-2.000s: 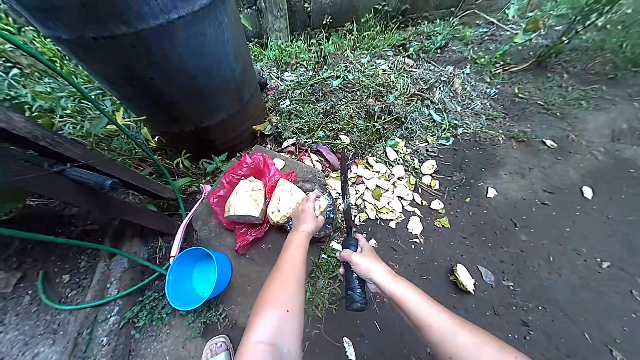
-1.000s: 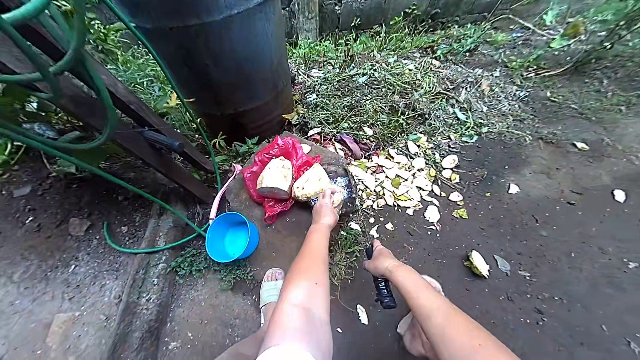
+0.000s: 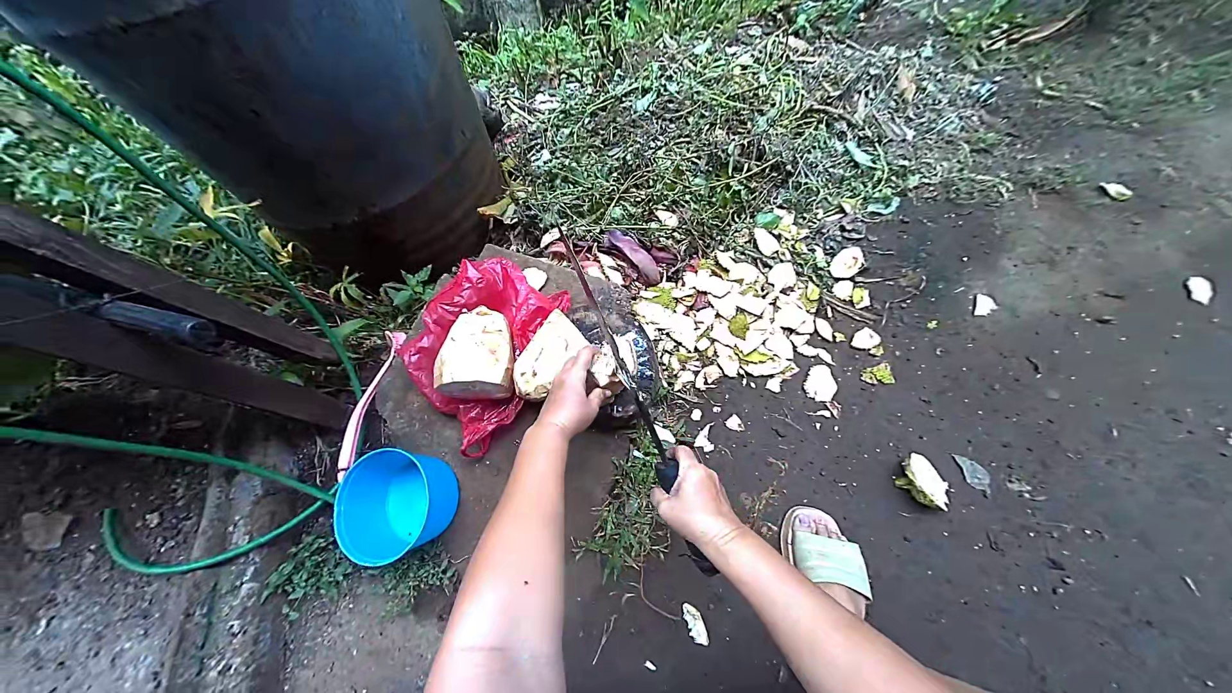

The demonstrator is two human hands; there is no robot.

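My right hand (image 3: 695, 496) grips the black handle of a long, thin-bladed knife (image 3: 602, 318). Its dark blade points up and away, crossing a pale peeled piece (image 3: 616, 366) on a dark, patterned rounded object (image 3: 643, 354). My left hand (image 3: 575, 399) lies just left of the blade, its fingers on the pale piece; how firmly they hold it is partly hidden. Beside that hand is a large peeled pale chunk of fruit (image 3: 551, 354), and another chunk (image 3: 474, 354) rests on a red plastic bag (image 3: 486, 286) to the left.
A blue plastic pail (image 3: 438, 496) stands at the lower left near a green hose (image 3: 173, 449). Pale peelings (image 3: 751, 318) lie heaped right of the stone slab (image 3: 404, 414). A large dark metal drum (image 3: 318, 115) and wooden beams (image 3: 164, 337) flank the left. A sandaled foot (image 3: 833, 558) is lower right.
The knife was upright at first and lower, by my right leg, a second ago; now its blade is across the pale piece. My left hand stays by the fruit.
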